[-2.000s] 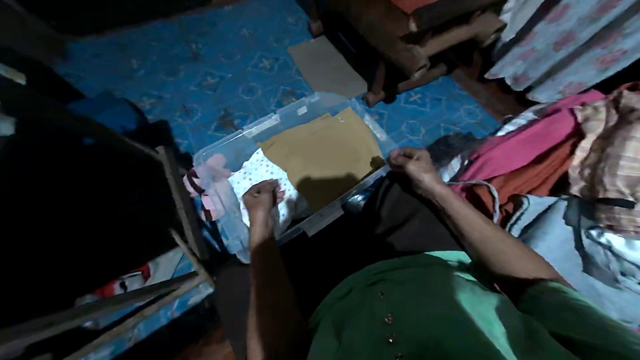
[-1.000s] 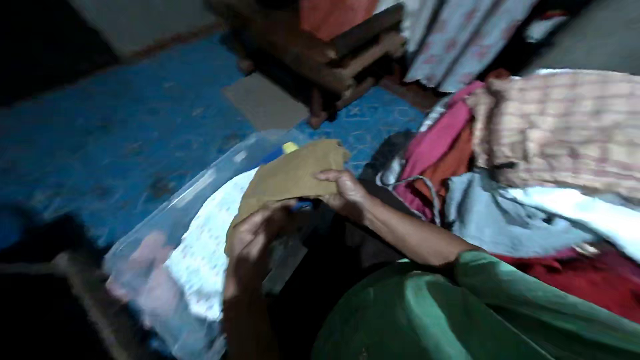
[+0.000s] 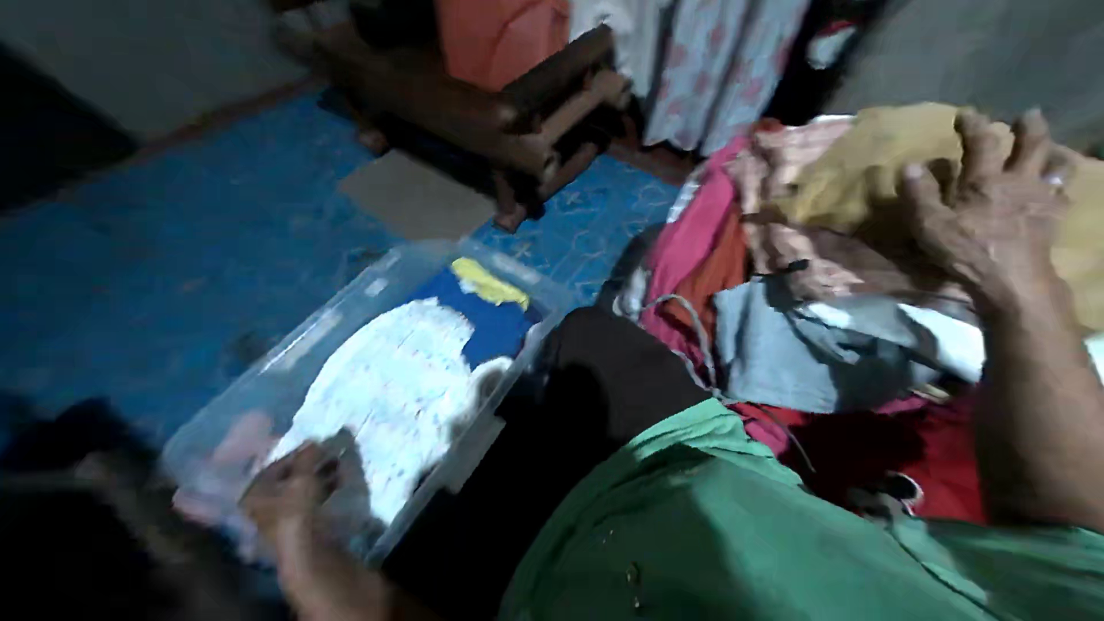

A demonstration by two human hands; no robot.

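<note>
My right hand point(image 3: 1005, 203) lies spread over a mustard-tan folded cloth point(image 3: 880, 159) on top of a heap of clothes at the right. Over the near left end of a clear plastic bin point(image 3: 297, 332), my left hand point(image 3: 293, 487) is blurred, its fingers curled at the edge of a white speckled cloth point(image 3: 388, 379); whether it grips the cloth is not plain. Inside the bin, a dark blue cloth point(image 3: 492, 328) and a yellow piece point(image 3: 490, 283) lie at the far end, and something pink point(image 3: 246, 440) is at the near left.
Beyond the bin stand a wooden chair point(image 3: 517, 129) and a flat board point(image 3: 418, 197) on the blue patterned floor point(image 3: 216, 207). Pink point(image 3: 690, 250), grey-blue point(image 3: 776, 345) and red point(image 3: 914, 448) clothes make up the heap beside my leg. A floral curtain point(image 3: 716, 69) hangs behind.
The tan cloth, held in both hands over the bin a second ago, now lies on the clothes heap under my right hand. My left hand has moved to the bin's near end. The view has swung right.
</note>
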